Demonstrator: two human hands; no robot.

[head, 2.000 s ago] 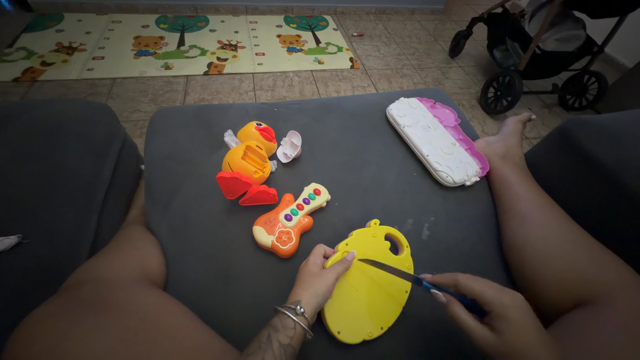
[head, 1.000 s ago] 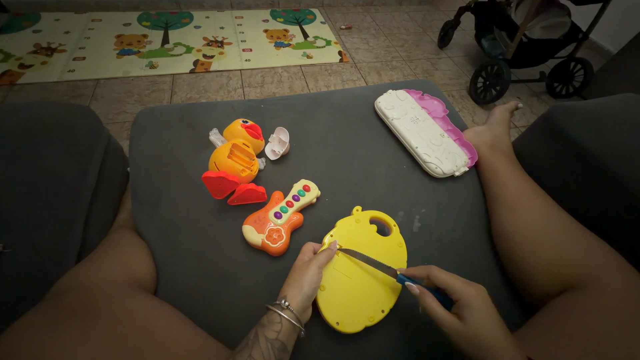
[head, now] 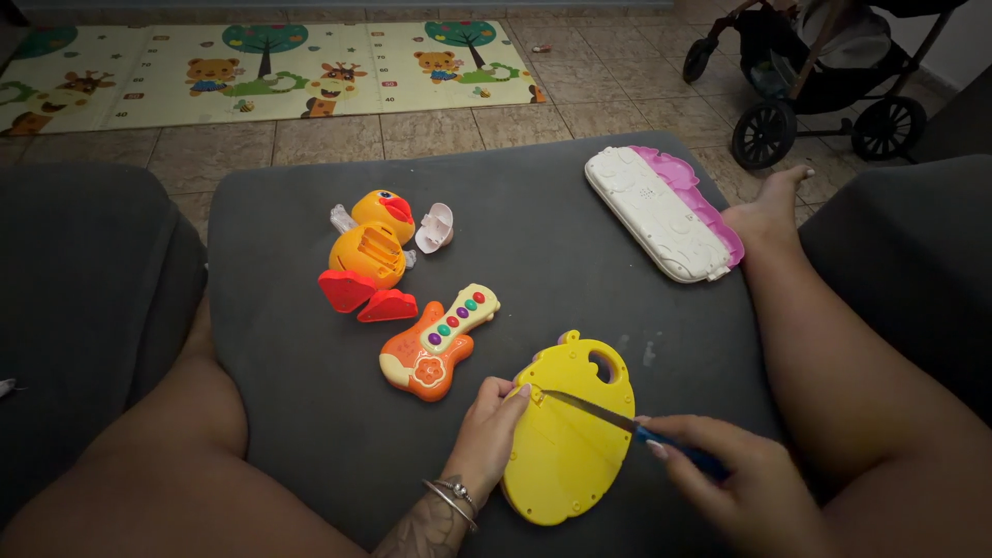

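Note:
A yellow plastic toy (head: 570,449) lies back side up on the grey cushioned surface, with screw holes around its edge and a handle opening at the top. My left hand (head: 484,430) grips its left edge, thumb on top beside a small recess. In my right hand (head: 725,473) is a knife (head: 593,408) with a blue handle and a serrated blade; its tip rests at or close to that recess. An orange toy guitar (head: 430,345) with coloured buttons lies just beyond my left hand.
A toy duck (head: 372,248) with an exposed battery compartment lies at the left, a pale plastic cover (head: 435,228) beside it. A white and pink toy (head: 659,213) sits at the far right near a bare foot (head: 771,205). Beyond are a play mat (head: 263,74) and a stroller (head: 814,85).
Over the two seconds, both hands stay at the yellow toy and the knife tip remains around the same recess. The toys at the left and far right have not plainly moved.

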